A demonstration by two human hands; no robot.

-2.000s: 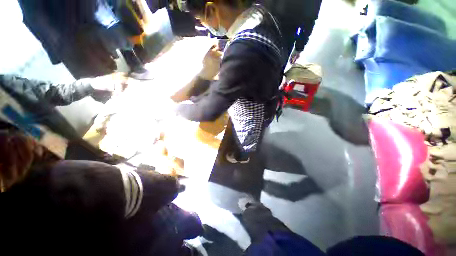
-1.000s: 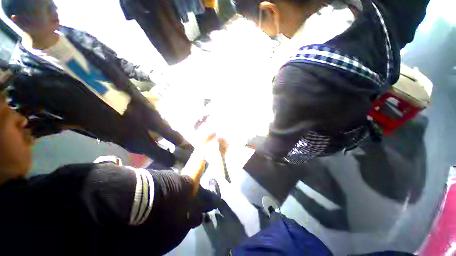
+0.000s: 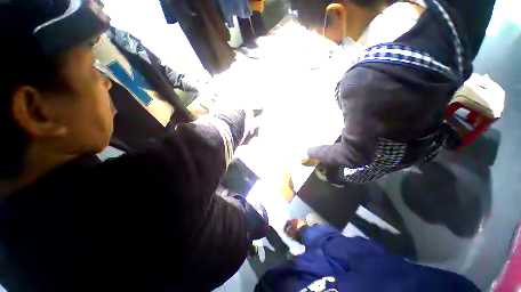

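A dark reddish, blurred hand (image 3: 294,228) shows at the end of a dark blue sleeve (image 3: 348,251) at the bottom centre. The sleeve comes from the lower right, so it looks like my right hand, though the side is not certain. Its fingers are too small and blurred to tell whether it holds anything. My left hand is not in view. The inspection table (image 3: 285,97) ahead is strongly overexposed, and the pale cloth on it has no clear outline.
A person in a dark cap and dark top (image 3: 131,211) fills the left, close by, with an arm over the table. Another person (image 3: 394,102) leans in from the right. A third person in a printed top (image 3: 131,80) stands behind. A red stool (image 3: 471,122) stands far right.
The person on the left now fills more of the view, with head visible and arm further over the table. More blue sleeve and a hand have appeared at the bottom. The pink bag has mostly left the view.
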